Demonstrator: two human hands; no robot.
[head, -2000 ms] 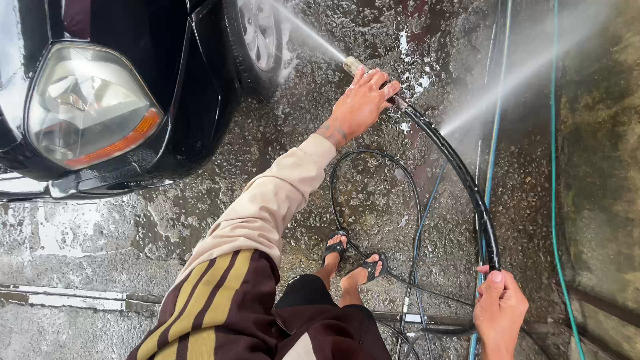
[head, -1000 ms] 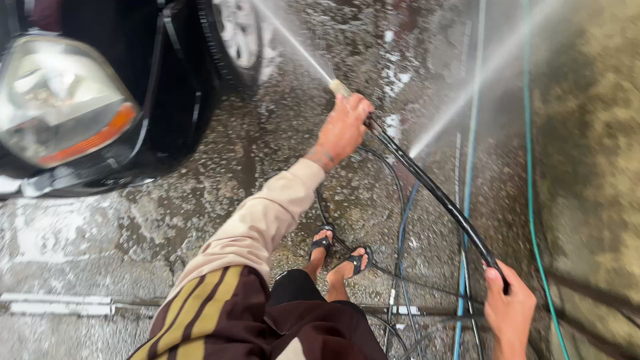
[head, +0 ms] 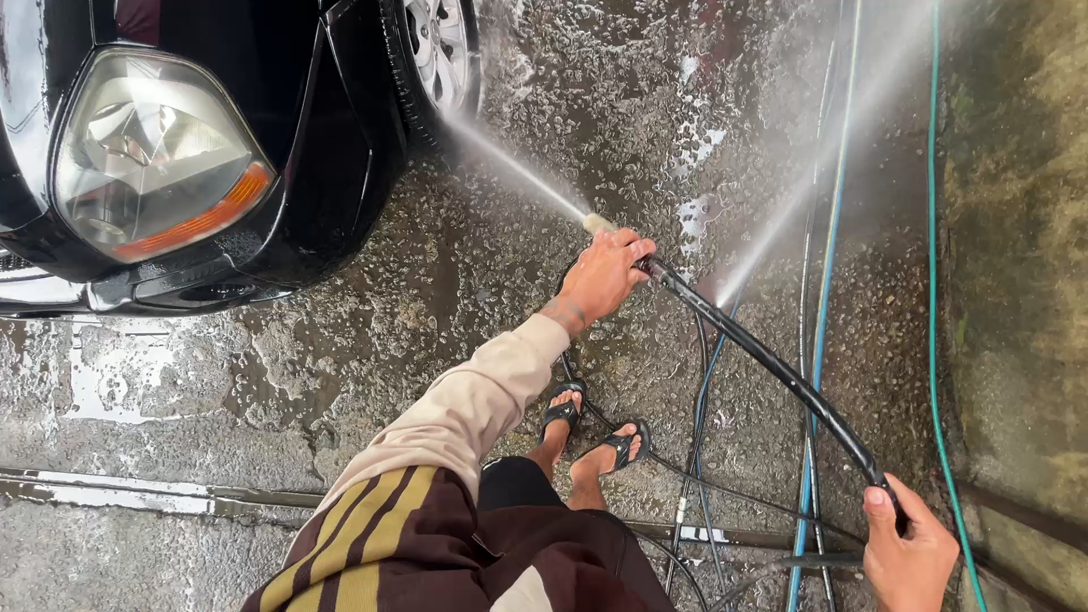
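Note:
My left hand (head: 602, 276) grips the front end of a black hose (head: 769, 361), just behind its pale nozzle (head: 598, 224). From the nozzle a water jet (head: 531, 177) strikes the lower edge of the car's front wheel (head: 438, 51). Lower right, my right hand (head: 909, 544) is closed around the rear part of the same hose, which bows between the two hands. A second spray (head: 765, 246) shoots up and right from beside the middle of the hose; its exact outlet cannot be told.
At the left stands a black car with a large headlight (head: 153, 157). Blue hoses (head: 826, 297), thin black hoses and a green hose (head: 935, 340) cross the wet concrete. My sandalled feet (head: 612, 446) stand near a black hose. A drainage channel (head: 127, 493) runs behind; a mossy wall (head: 1020, 255) is at right.
The front jet, which passed in front of the wheel a second ago, now meets the wheel's lower edge. Both hands have kept hold of the hose.

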